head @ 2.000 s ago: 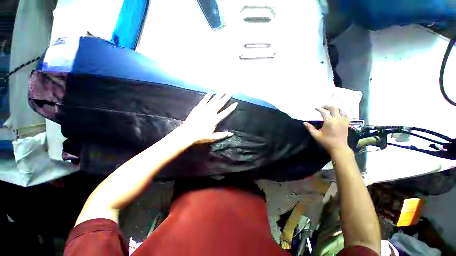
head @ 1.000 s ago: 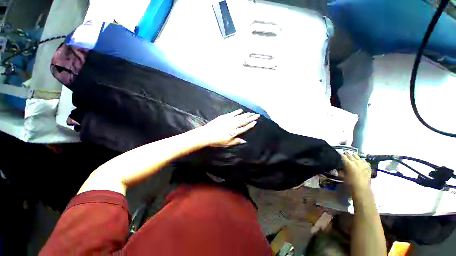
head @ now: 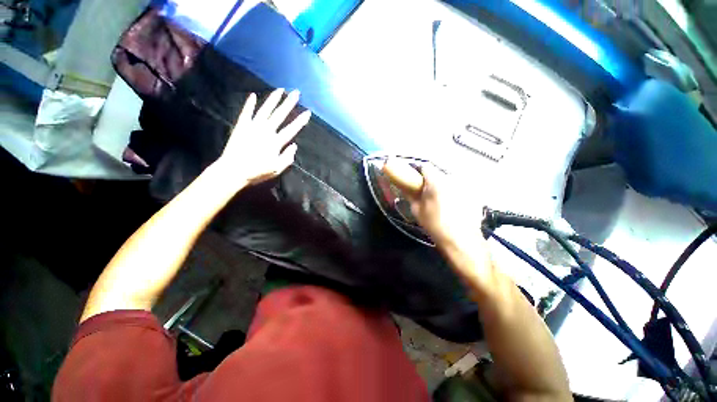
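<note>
A black garment (head: pixel 314 184) lies over a padded blue board (head: pixel 275 59), with pinkish-purple lining (head: pixel 157 51) at its left end. My left hand (head: pixel 263 141) lies flat on the garment, fingers spread, holding nothing. My right hand (head: pixel 424 200) is closed around the tan grip of a steam iron (head: pixel 385 192). The iron's metal-edged plate is on the garment near its upper edge, with its point towards the upper left. The underside of the plate is hidden.
Black hoses and cords (head: pixel 597 251) trail from behind the iron to the lower right. A slotted metal frame (head: pixel 515 118) lies on the white pressing table (head: pixel 385 67), with a thin dark object (head: pixel 436 51) beside it. Blue padded forms (head: pixel 668 141) stand at the upper right.
My right hand has taken hold of the iron at the right and brought it left onto the garment. My left hand has moved left along the garment. The camera view has turned.
</note>
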